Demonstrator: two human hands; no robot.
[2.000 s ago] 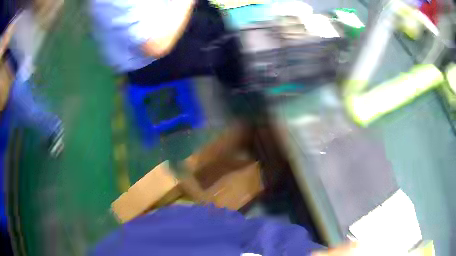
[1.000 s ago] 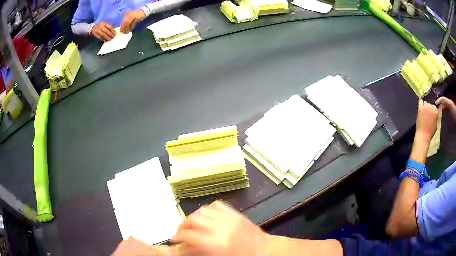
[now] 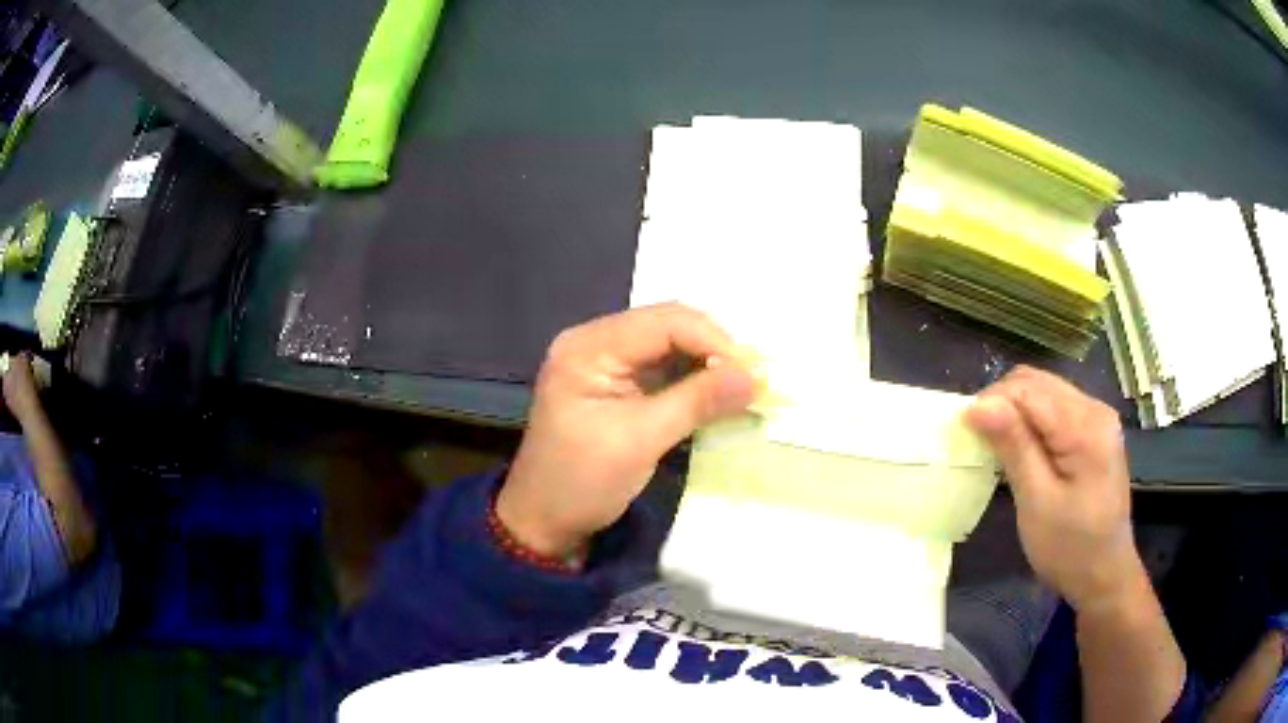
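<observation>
A pale yellow-white sheet (image 3: 833, 487) with a crease or fold across its upper part is held over my lap at the bench edge. My left hand (image 3: 622, 417) pinches its upper left corner between thumb and finger. My right hand (image 3: 1057, 480) pinches its upper right corner. Behind the sheet, a flat white blank stack (image 3: 756, 212) lies on the dark mat (image 3: 466, 269); its near end is partly hidden by my left hand and the held sheet. A yellow-green folded-piece stack (image 3: 996, 226) stands right of it.
More white sheet piles (image 3: 1194, 304) lie at the right. A lime-green roll (image 3: 384, 92) lies by the metal post (image 3: 198, 92). A black box with cables (image 3: 148, 269) is at the left. A blue stool (image 3: 233, 558) and other persons' arms show at the lower edges.
The view has shifted down and left. My hands, earlier blurred at the near end of the white stack, now hold a creased sheet between them. The neighbour at the right is mostly out of view.
</observation>
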